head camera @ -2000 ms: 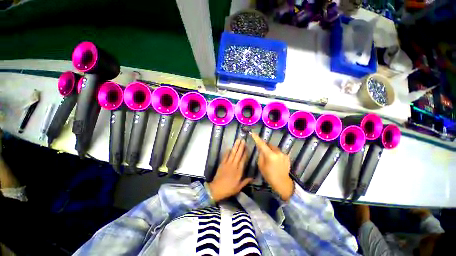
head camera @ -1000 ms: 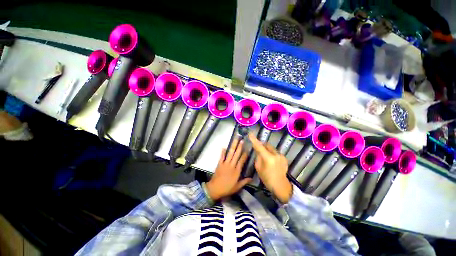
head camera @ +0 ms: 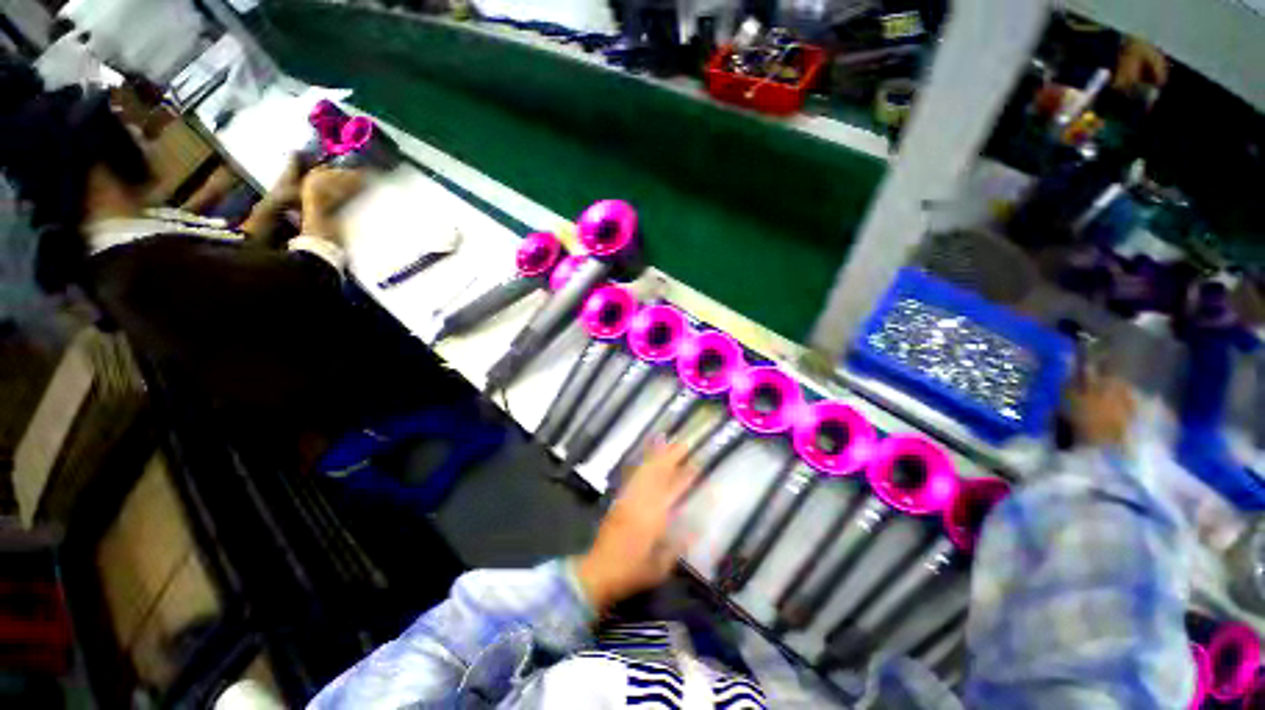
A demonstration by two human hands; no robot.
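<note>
A row of dark grey hair dryers with magenta rings [head camera: 764, 400] lies along the white bench. My left hand [head camera: 645, 524] is over the handles in the middle of the row, blurred, its fingers spread; I see nothing held in it. My right hand [head camera: 1103, 405] is at the right end of the blue parts bin [head camera: 957, 352], which is heaped with small silver pieces. The right hand is blurred and its fingertips are unclear. A dark shape shows beside its fingers; I cannot tell whether it is held.
One dryer [head camera: 606, 229] lies on top of others at the row's left end. A thin dark tool [head camera: 416, 258] lies further left. Another person [head camera: 208, 305] handles dryers at the far left. A red basket [head camera: 764, 75] stands beyond the green strip. A dark round tub [head camera: 978, 264] stands behind the blue bin.
The view has swung left. My right hand has left the dryer it was pointing at and moved to the blue bin. My left hand has lifted off that dryer and moved left along the row.
</note>
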